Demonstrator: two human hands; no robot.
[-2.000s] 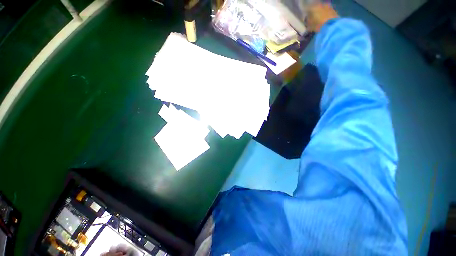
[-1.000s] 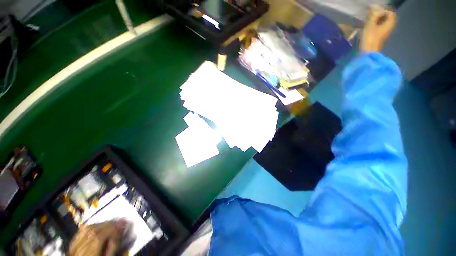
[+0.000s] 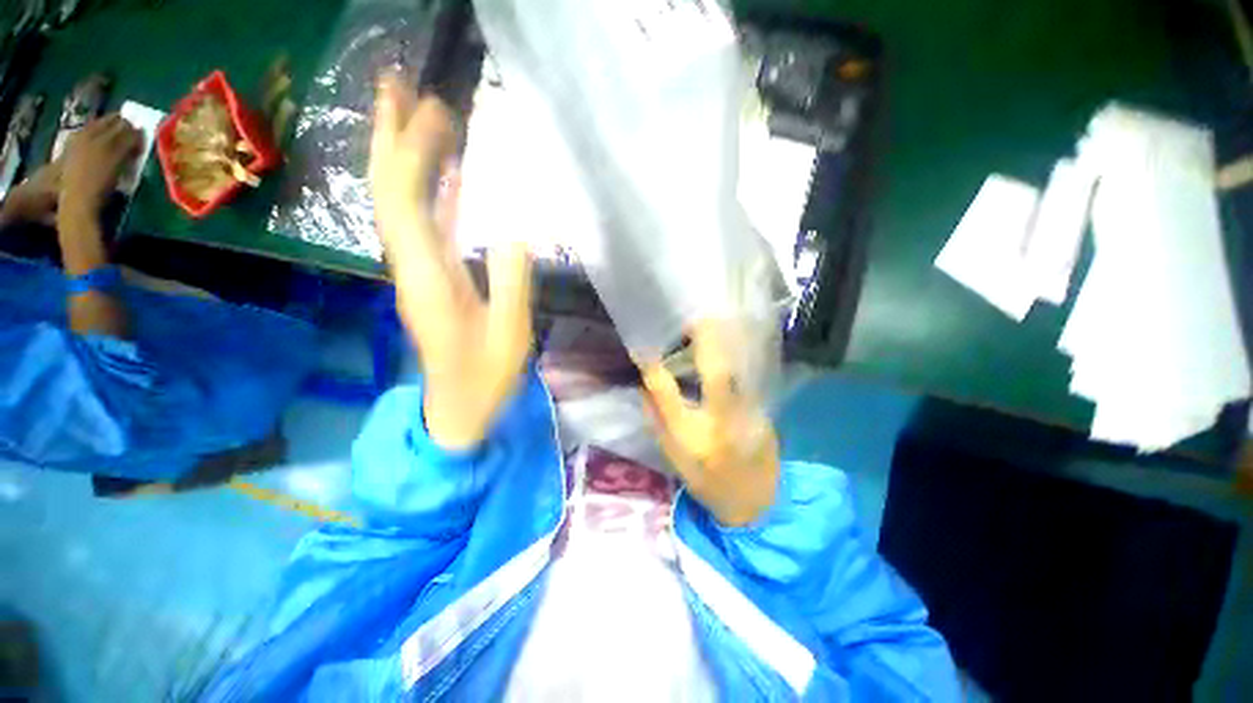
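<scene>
My right hand [image 3: 715, 419] is shut on the lower end of a translucent whitish plastic film [image 3: 625, 151], which stretches up over the tray and is blurred. My left hand [image 3: 454, 295] is open with fingers apart at the tray's left side, and nothing shows in it. The black tray [image 3: 855, 206] lies in front of me. A unit with a bright white panel [image 3: 529, 172] shows in its left part, partly behind the film. Another bright panel [image 3: 779, 179] and small boards show at the right.
Clear crinkled plastic [image 3: 337, 172] lies left of the tray, beside a red bin [image 3: 206, 144] of tan scraps. Another worker's hand [image 3: 99, 158] and blue sleeve are at far left. Loose white squares [image 3: 999, 245] and a large white paper stack [image 3: 1154, 275] lie at right.
The view has swung left to the tray. My right arm has come back from the far right, and my right hand now holds the film. My left hand is off the unit's panel.
</scene>
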